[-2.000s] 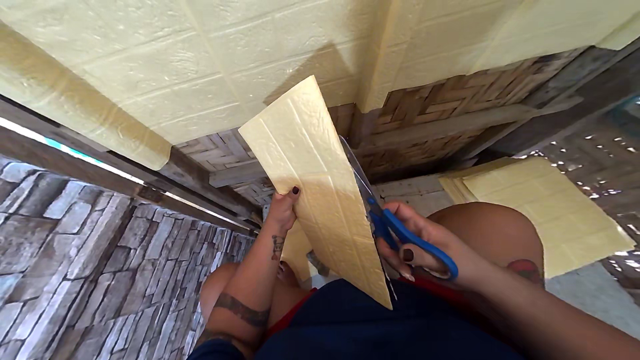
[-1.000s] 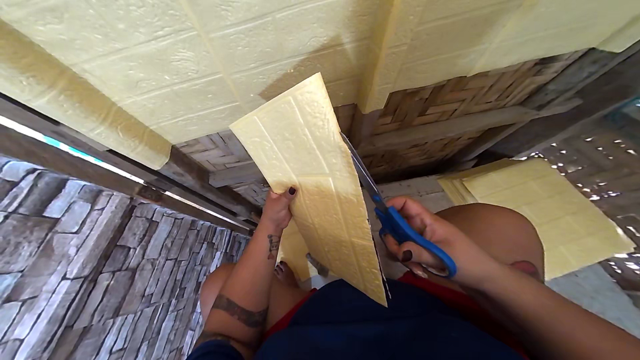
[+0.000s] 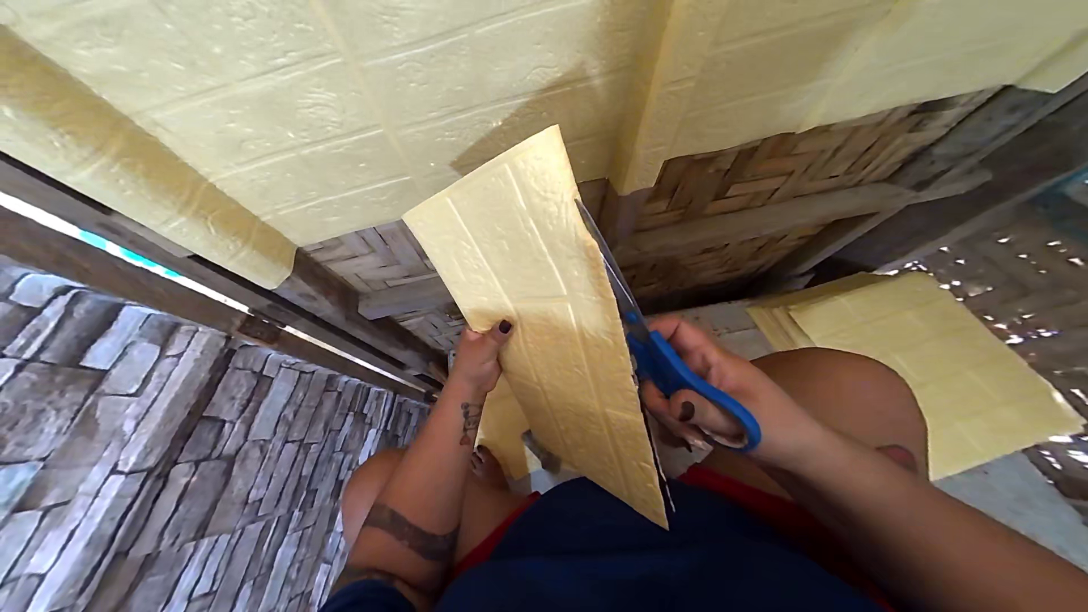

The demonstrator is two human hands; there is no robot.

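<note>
A pale yellow foam wall panel with an embossed brick pattern [image 3: 544, 297] is held up at a tilt in front of me. My left hand [image 3: 483, 353] grips its left edge, the thumb lying on the patterned face and the fingers hidden behind. In my right hand [image 3: 701, 391] are scissors with blue handles [image 3: 671, 365]. Their blades lie along the panel's right edge, near its upper part, partly hidden by it. That edge looks uneven and freshly cut.
Similar yellow panels cover the wall [image 3: 280, 110] ahead, above woven bamboo matting [image 3: 765, 187] and wooden battens. More yellow panels [image 3: 926, 365] lie stacked at the right, beyond my knee. A stone-patterned surface [image 3: 153, 442] runs along the left, beside a wooden beam.
The scissors have moved up along the panel's right edge, and my right hand with them. My left hand keeps its grip on the left edge.
</note>
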